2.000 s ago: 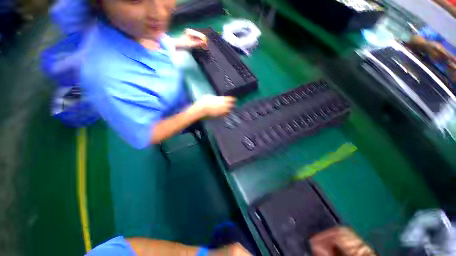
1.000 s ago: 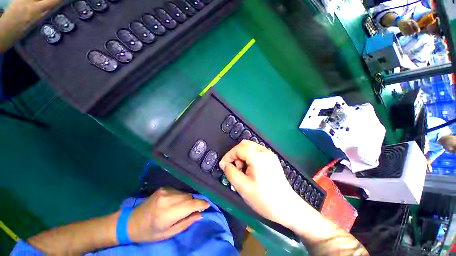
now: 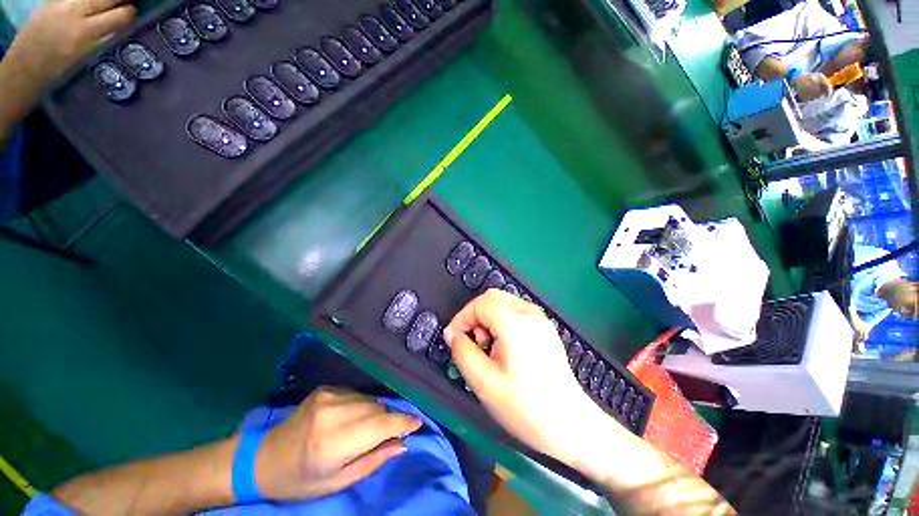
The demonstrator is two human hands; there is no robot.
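Observation:
A black foam tray (image 3: 378,264) lies on the green bench in front of me, with two rows of dark oval housings (image 3: 401,310). My right hand (image 3: 501,348) is over the tray's near row, thumb and forefinger pinched together at a slot. Whether the fingertips hold something is hidden. A bit of green shows in the slot just below them. My left hand (image 3: 327,443), with a blue band on its wrist, rests on my blue-clothed lap below the bench edge, palm down and fingers together; nothing shows in it.
A large black tray (image 3: 151,166) of oval housings is at upper left, with another person's hand (image 3: 66,40) at its corner. Yellow tape (image 3: 458,149) crosses the bench. Right of my tray are red bubble wrap (image 3: 677,418), a cloth-covered fixture (image 3: 695,272) and a white fan unit (image 3: 796,353).
Since two seconds ago the view has swung from the neighbouring worker to my own tray. Over the last second both hands have stayed nearly still.

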